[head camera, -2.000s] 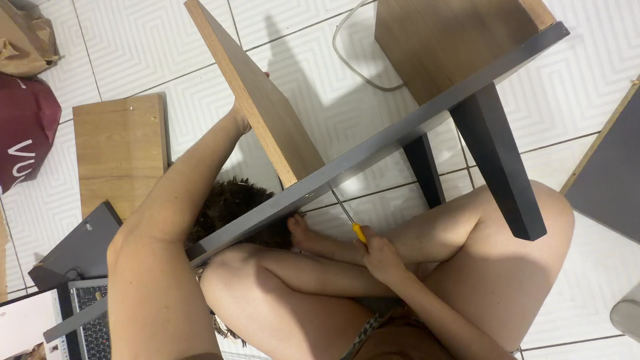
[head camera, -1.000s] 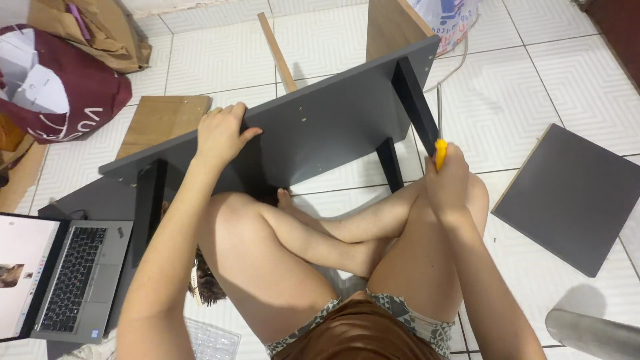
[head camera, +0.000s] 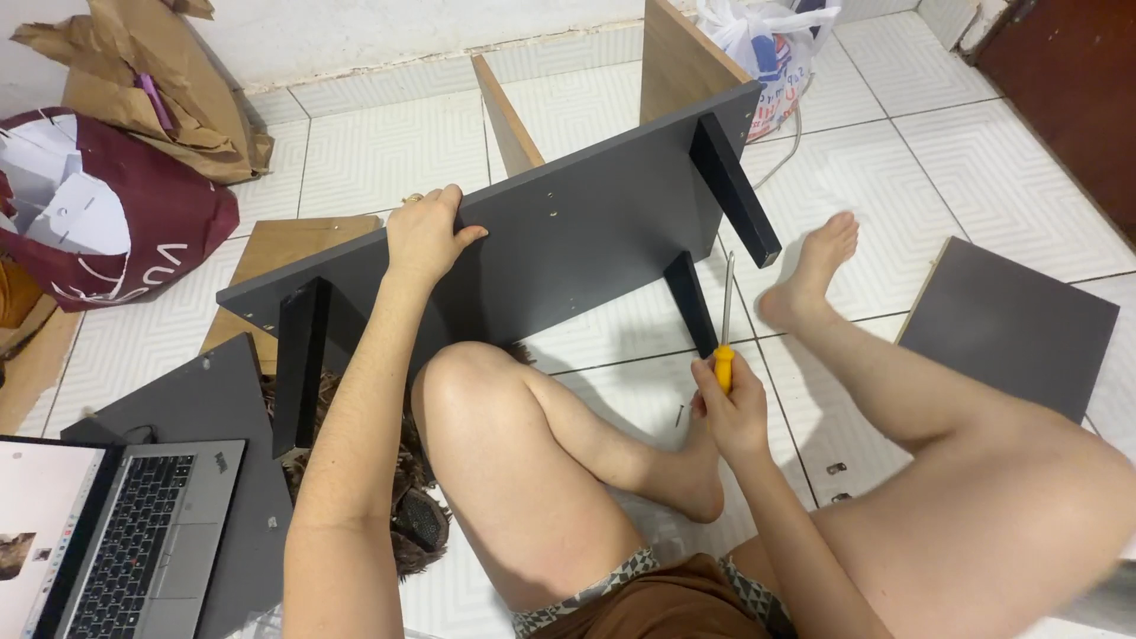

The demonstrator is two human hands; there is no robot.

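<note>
My left hand (head camera: 429, 231) grips the upper edge of a dark grey furniture panel (head camera: 577, 222), thumb on its face. The panel is tilted, with black tapered legs (head camera: 733, 191) fixed to its near face and wood-coloured boards (head camera: 688, 67) joined behind it. In my right hand (head camera: 733, 404) is a yellow-handled screwdriver (head camera: 724, 364), its shaft pointing up beside a shorter-looking black leg (head camera: 691, 302), its tip touching nothing that I can make out. A screw (head camera: 680, 415) shows just left of my right hand; whether it lies on the floor is unclear.
A loose grey panel (head camera: 1012, 324) lies at the right. Small metal pieces (head camera: 836, 468) are on the tiles near my leg. At the left are a laptop (head camera: 169, 532) on another grey panel (head camera: 253, 435), a wooden board (head camera: 266, 253), a maroon bag (head camera: 177, 213) and brown paper (head camera: 169, 89).
The furniture has been turned so that its grey face with the legs faces me. My left hand has moved from a wooden board to the panel's upper edge. One foot has moved out to the right.
</note>
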